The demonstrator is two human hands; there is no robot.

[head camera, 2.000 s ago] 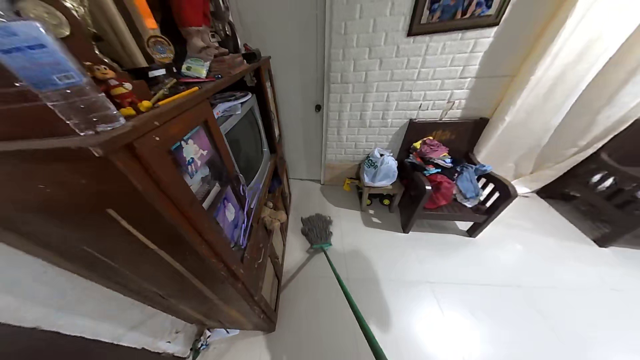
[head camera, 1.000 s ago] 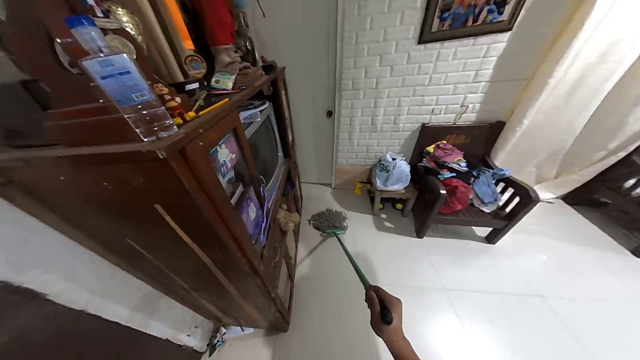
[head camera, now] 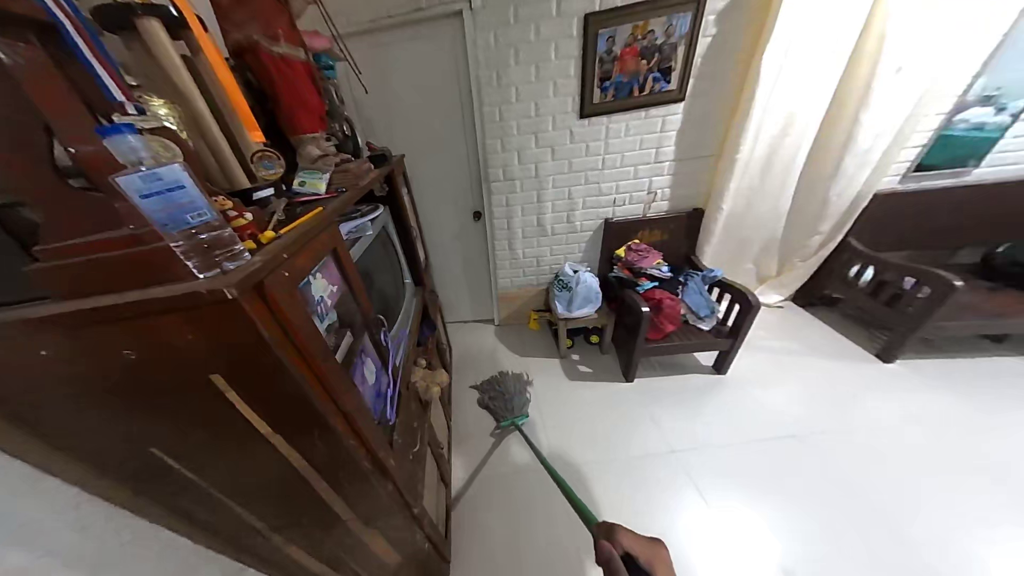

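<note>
A string mop with a grey head [head camera: 506, 398] and a green handle [head camera: 560, 483] reaches down from the bottom edge to the white tiled floor. Its head rests on the tiles a little right of the wooden cabinet. My right hand [head camera: 632, 550] is closed around the upper part of the handle at the bottom edge, where the dark end of the handle shows beside the fingers. The forearm is out of frame, and my left hand is not in view.
A dark wooden cabinet [head camera: 320, 448] with a television [head camera: 386, 276] fills the left; a plastic bottle [head camera: 180, 208] stands on top. By the brick-patterned wall are a small stool [head camera: 584, 322] with a plastic bag and an armchair [head camera: 680, 346] with clothes. A wooden bench [head camera: 920, 296] stands right.
My right hand, out of view two seconds ago, came into view on the mop handle and now sits lower at the bottom edge.
</note>
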